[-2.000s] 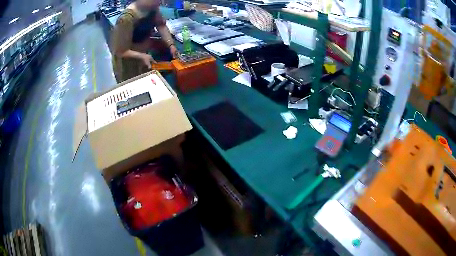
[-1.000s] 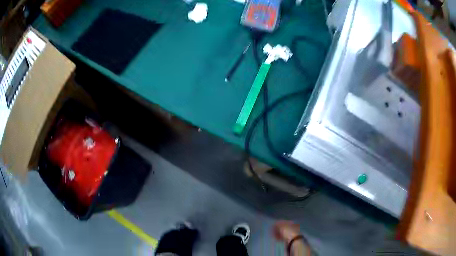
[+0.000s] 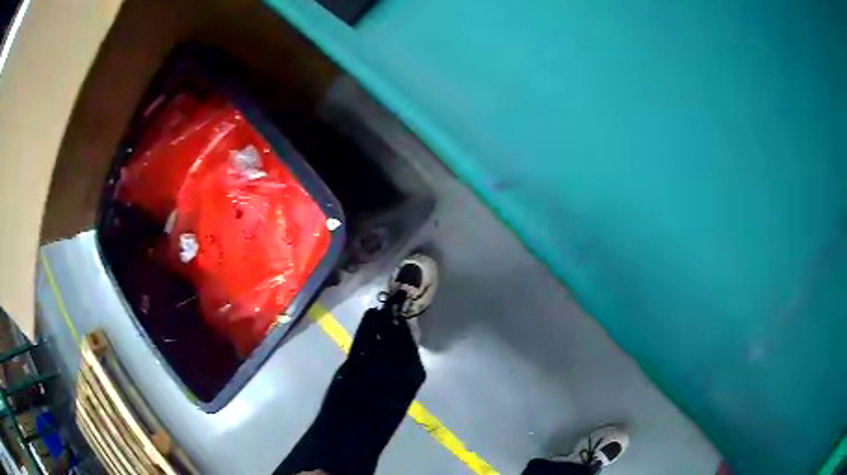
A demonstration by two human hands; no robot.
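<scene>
Neither of my hands can be made out. A small skin-toned sliver at the bottom edge, over the dark trouser leg, is too small to identify. The black waste bin [image 3: 330,269] stands on the floor at the left. Its red liner [image 3: 269,218] is bunched inside and holds a few white scraps [image 3: 188,247]. The green bench top [image 3: 650,176] fills the upper right, with the corner of a dark mat [image 3: 348,7] at the top edge.
Part of the cardboard carton [image 3: 56,102] is beside the bin at the upper left. Two light shoes [image 3: 413,283] and dark trouser legs [image 3: 362,399] show below, on grey floor with a yellow line [image 3: 446,438]. A slatted wooden pallet [image 3: 116,408] is at the lower left.
The view has swung left and down, closer to the bin. The green-handled stick, tester and metal machine have left the picture, as has the hand at the bottom edge.
</scene>
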